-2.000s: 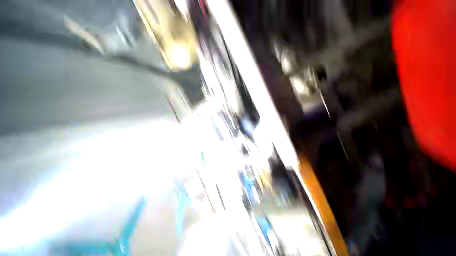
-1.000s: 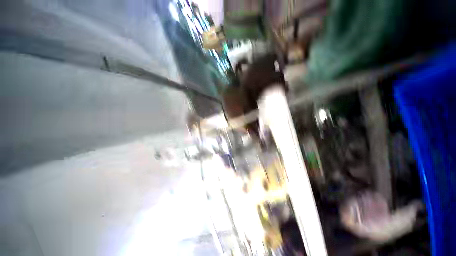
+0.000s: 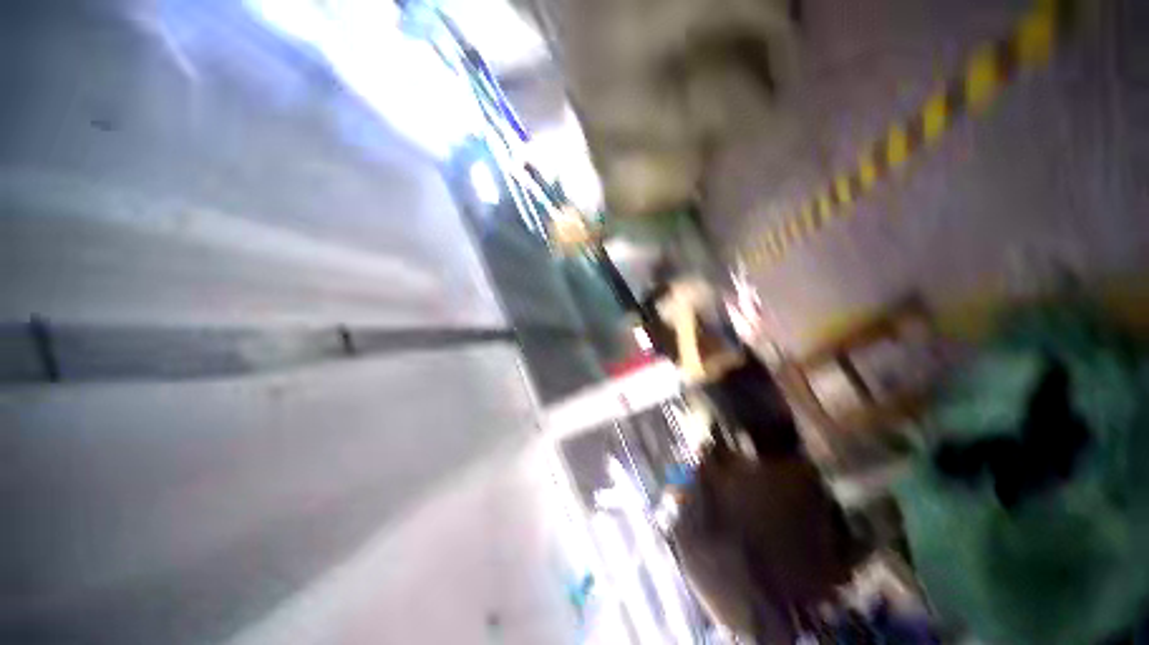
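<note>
The view is turned sideways and blurred, and neither of my hands is in it. Nearest in front is a green sack or bundle (image 3: pixel 1021 542) at the lower right, with a black patch of something on it. Left of it a dark brown shape (image 3: pixel 769 542), perhaps a person's back, fills the lower middle. Olive-tan bulging shapes (image 3: pixel 680 88), like woven sacks, show at the top centre.
Yellow-black tape (image 3: pixel 897 145) runs slantwise over the grey floor (image 3: pixel 869 63) at the upper right. A brown slatted frame (image 3: pixel 863 365) is near the green sack. Bright lights (image 3: pixel 378 69) and the pale ceiling (image 3: pixel 252 466) fill the left side.
The view has swung round. The blue object, the white-edged table and the pink piece are gone from it. The taped floor, the green sack and the tan shapes have come in.
</note>
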